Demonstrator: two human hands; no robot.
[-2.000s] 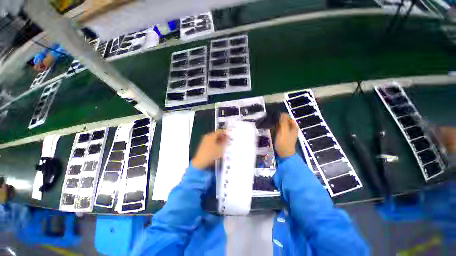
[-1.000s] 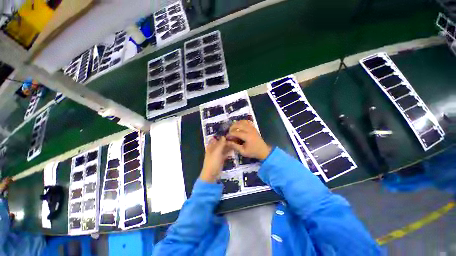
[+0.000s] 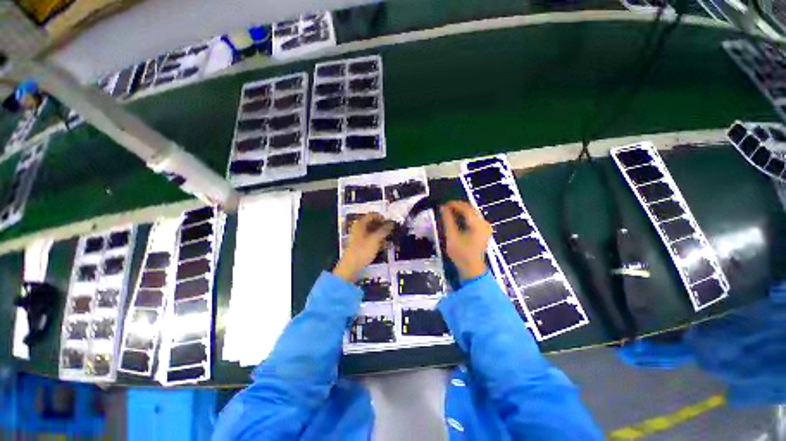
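My left hand [image 3: 366,245] is over the left column of a white module tray [image 3: 346,343], its fingertips closed on a small dark module [image 3: 395,232]. My right hand [image 3: 465,239] is over the tray's right edge, its fingertips on a thin black film [image 3: 424,205] that reaches toward the left hand. A small white piece [image 3: 405,209] shows between the hands; its exact shape is blurred. Dark modules lie in the tray's pockets, such as one at the lower right [image 3: 424,322]. The hands hide some middle pockets.
Sticker sheets lie right of the tray [image 3: 524,239] and farther right [image 3: 672,226]. Dark corded devices [image 3: 633,284] lie between them. White sheets [image 3: 260,276], more sticker sheets [image 3: 191,293] and a module tray [image 3: 96,301] lie left. Two trays [image 3: 346,108] stand beyond the pale edging.
The long white liner two seconds ago above the tray is gone from the hands. The hands then met over the tray, and have since moved apart, with the right hand farther right. The view has shifted.
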